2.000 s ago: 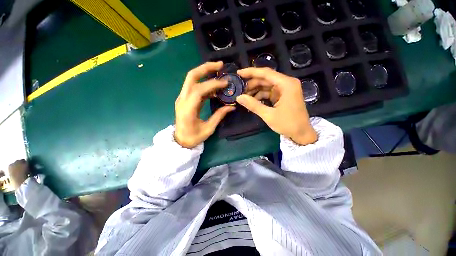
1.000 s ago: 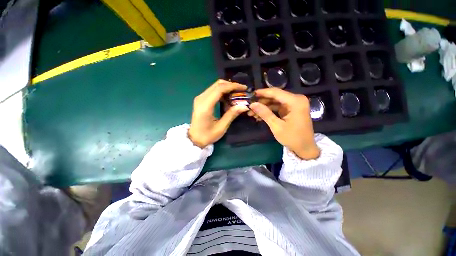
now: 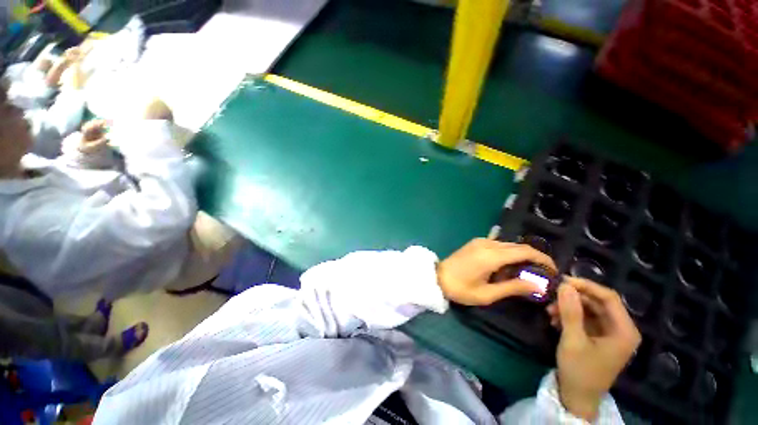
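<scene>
A round black watch head (image 3: 534, 283) with a bright reflection on its face is held over the lower left part of the foam tray. My left hand (image 3: 490, 272) grips its left side between thumb and fingers. My right hand (image 3: 593, 336) is at its right edge, thumb and fingertips close together; whether they grip the edge cannot be told. The black foam tray (image 3: 573, 245) has a grid of square pockets holding round dark units.
A yellow post (image 3: 471, 70) rises beyond the bench's yellow tape line (image 3: 357, 108). Red crates (image 3: 690, 66) stand at the upper right. People in white smocks (image 3: 100, 224) sit at the left. The green bench (image 3: 366, 183) lies between them and the tray.
The view has swung left, so the tray and both hands now appear farther right and lower. The neighbours and red crates have come into view. The watch head is still held, its reflecting face showing.
</scene>
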